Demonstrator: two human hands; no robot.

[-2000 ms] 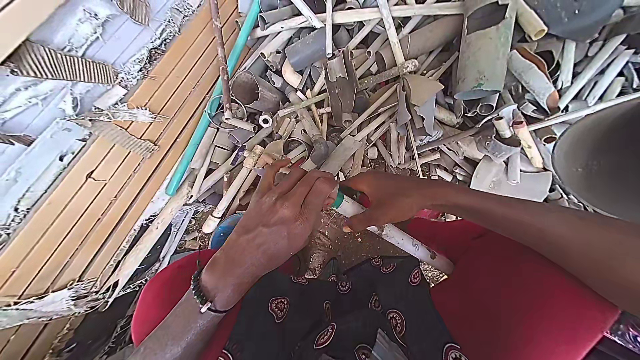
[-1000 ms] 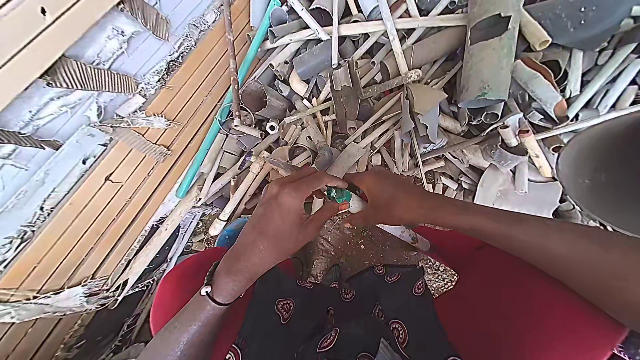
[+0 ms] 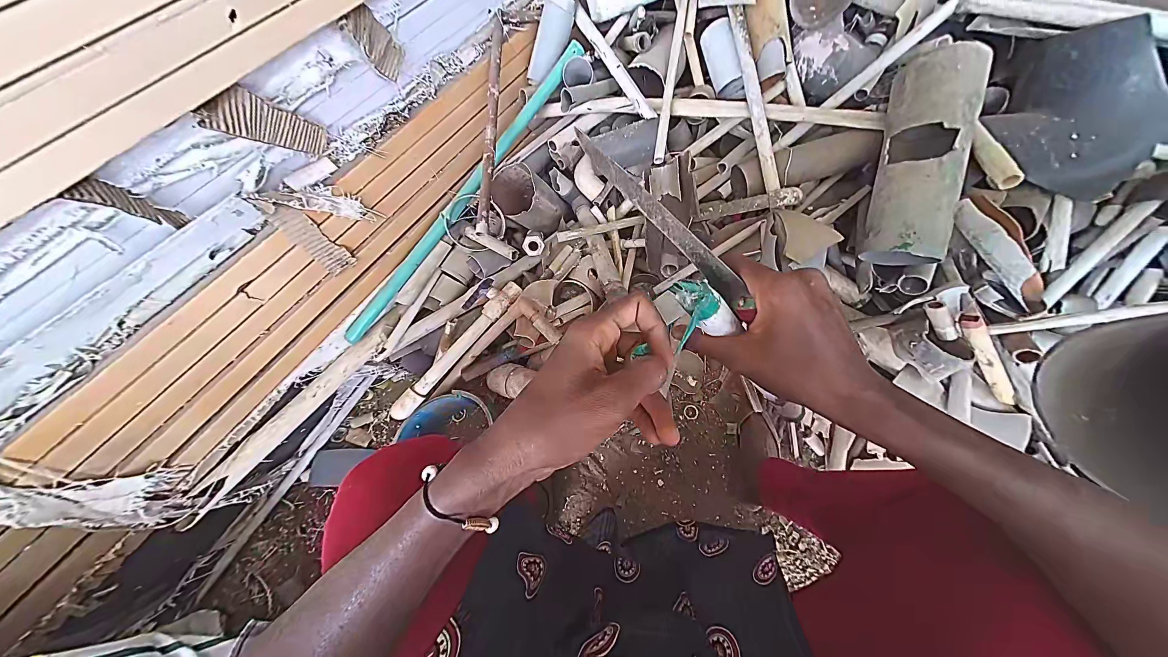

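My right hand is closed around a knife, its long blade pointing up and left, and around a white plastic pipe just below the blade. Green tape or film clings to the pipe's end, and a strip of it hangs down toward my left hand. The thumb and forefinger of my left hand are pinched together at this strip, the other fingers loosely bent. Part of the pipe is hidden behind my right hand.
Scrap pipes are heaped beyond my hands. A broken wide grey pipe lies at the right, near a large grey rounded vessel. At the left are tan slatted panels, a teal pipe and a blue round container.
My hands, close together one second ago, are now a little apart. The knife blade now stands out plainly above my right hand, and a green strip hangs from the pipe's end.
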